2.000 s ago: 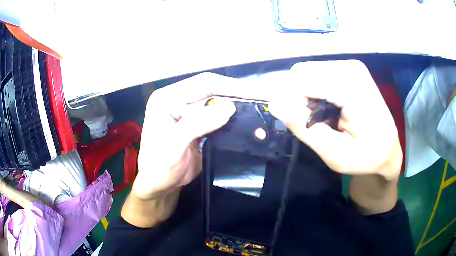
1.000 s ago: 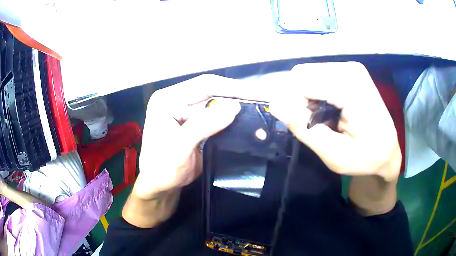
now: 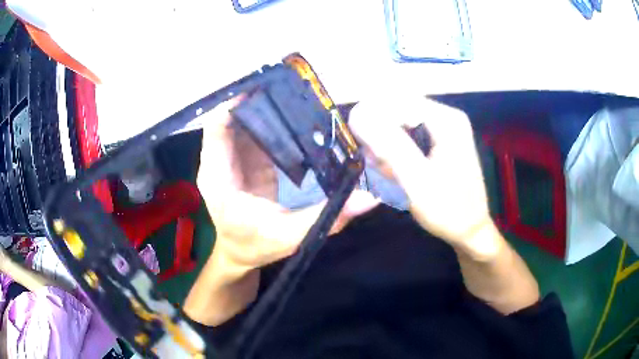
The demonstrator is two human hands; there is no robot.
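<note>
A black phone middle frame [image 3: 157,144] is held tilted over my lap, its gold-edged end at the upper right. A dark sheet [image 3: 270,130] hangs into its open window near that end. More gold patches and silver-grey parts show at the lower-left end. My left hand [image 3: 245,217] holds the frame around its right long side, partly seen through the window. My right hand [image 3: 438,172] has bent fingers beside the gold-edged end; the fingertips are overexposed, so touch cannot be told. A dark spot shows between its fingers; what it is cannot be told.
White bench [image 3: 175,49] ahead, with a pale rectangular frame [image 3: 431,31] and cut-off items at its far edge. Black stacked trays [image 3: 31,133] and a red strip stand left. Red stools [image 3: 529,189] are below the bench. A person's pink sleeve [image 3: 52,322] is lower left, pale cloth right.
The frame has swung from upright to a slant, its lower end now at the left and nearer the camera. My right hand has moved left and off the frame's face. The view has shifted slightly.
</note>
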